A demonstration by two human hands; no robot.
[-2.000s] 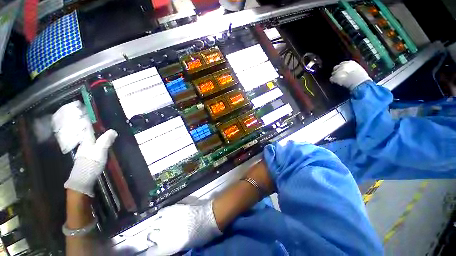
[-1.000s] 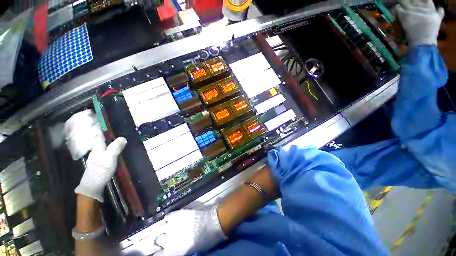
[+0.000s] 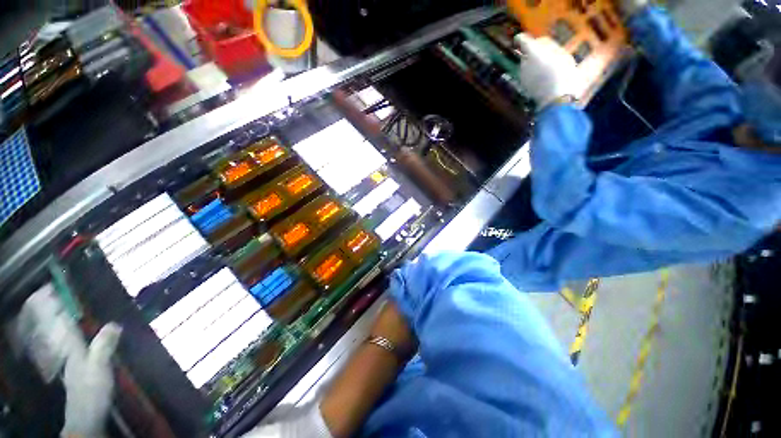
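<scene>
A large circuit board (image 3: pixel 248 248) lies in its black carrier on the line in front of me. It has white blocks (image 3: pixel 154 244) on both sides, amber-orange blocks in the middle and small blue parts (image 3: pixel 272 285). My gloved left hand (image 3: pixel 90 381) is at the carrier's left end, blurred, its thumb by the dark red end bar. A white crumpled bundle (image 3: pixel 47 329) touches its finger side, and the fingers cannot be made out. My gloved right hand (image 3: pixel 295 424) is at the bottom edge by the front rail, mostly cut off, its fingers out of the picture.
At the right a person in a blue gown holds an orange-brown board (image 3: pixel 574 30) with gloved hands. Beyond the back rail (image 3: pixel 205 107) are a yellow ring (image 3: pixel 284 27), red bins (image 3: pixel 223 34) and a blue-dotted sheet (image 3: pixel 15 171). Loose cables (image 3: pixel 407 130) lie right of the board.
The view has swung right, so the board and my hands show further left and lower. My right hand is now mostly cut off. The other person now holds up an orange-brown board.
</scene>
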